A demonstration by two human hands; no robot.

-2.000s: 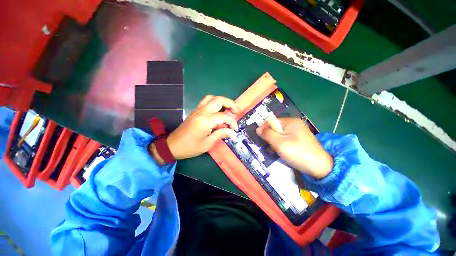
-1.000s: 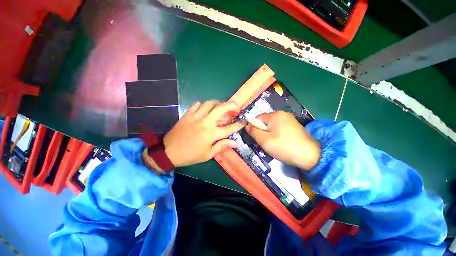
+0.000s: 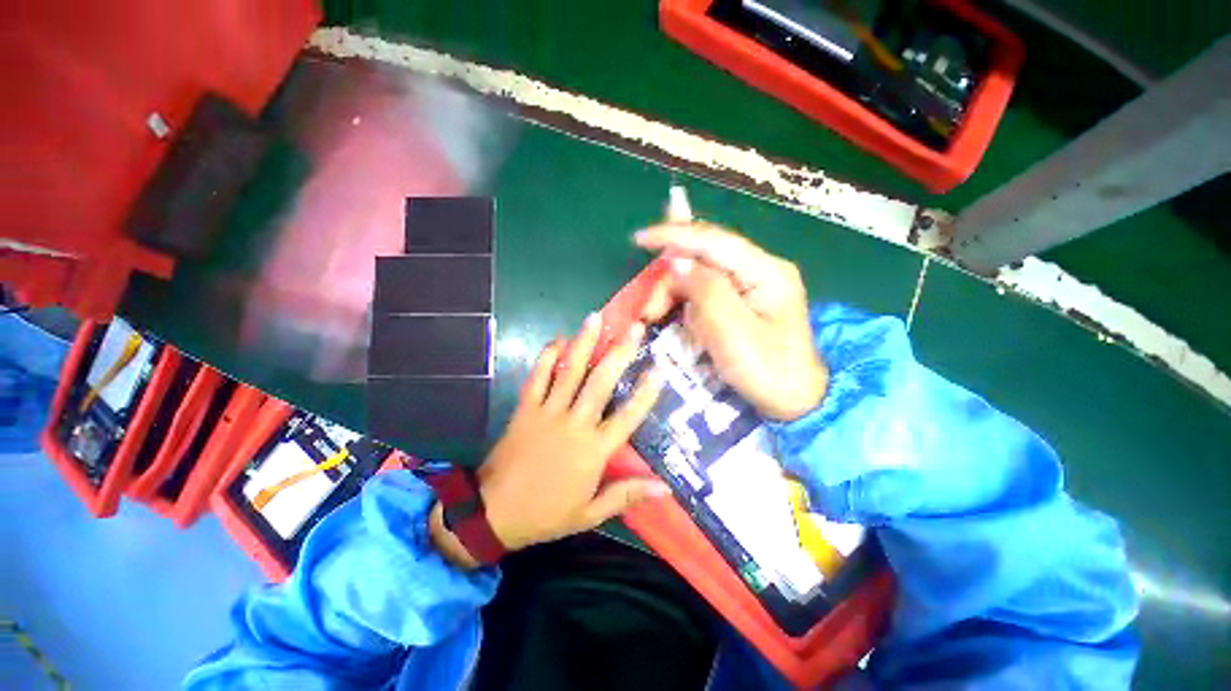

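An opened tablet [image 3: 736,466] with white patches, a large white battery and a yellow-orange ribbon cable lies in a red tray [image 3: 729,594], tilted on the bench. My left hand [image 3: 567,446] lies flat with fingers spread over the tray's left edge and the tablet's upper left part; nothing shows in it. My right hand [image 3: 743,317], partly blurred, is over the tablet's upper end. A pale slim tool [image 3: 678,204] sticks out past its fingers, away from me. Its lower part is hidden by the hand.
Black sheets [image 3: 432,286] lie in a column left of my hands. A dark block [image 3: 196,176] rests by the red bin [image 3: 122,81]. Trayed tablets stand at lower left [image 3: 290,473]; another tray [image 3: 864,101] lies beyond the chipped white edge. A grey post [image 3: 1107,176] is at right.
My right hand has lifted off the board and turned, its tool now pointing away from me. My left hand has flattened and spread its fingers. The far tray shows more fully.
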